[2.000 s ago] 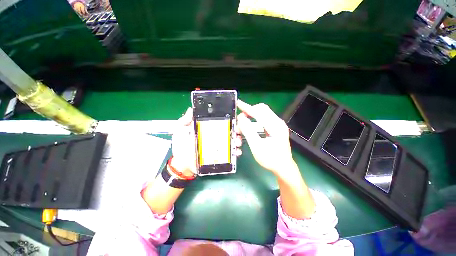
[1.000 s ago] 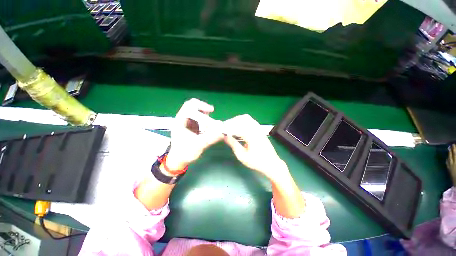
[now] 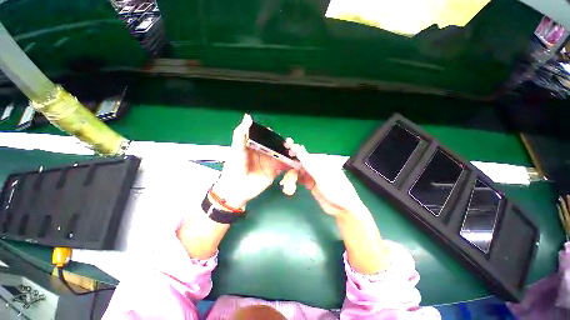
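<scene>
The smartphone unit (image 3: 270, 140) is held tilted above the green mat, its dark face upward and a pale long side edge toward me. My left hand (image 3: 246, 167) grips its left end, with fingertips at the upper left corner. My right hand (image 3: 319, 181) holds its right end, fingertips on the near right edge. The black phone tray (image 3: 514, 250) lies slanted at the right, with glossy panels in three pockets and the lowest pocket bare.
A second black tray (image 3: 69, 203) lies at the left on white paper (image 3: 156, 206). An orange plug (image 3: 61, 256) with black cable is below it. A yellow-taped post (image 3: 81, 122) crosses the upper left. Small units (image 3: 111, 107) lie beyond the white strip. Part of another person shows at the right edge.
The unit was upright with its pale, yellow-edged middle facing me, then hidden behind my hands. Now it is tilted sideways with a dark face and side edge showing.
</scene>
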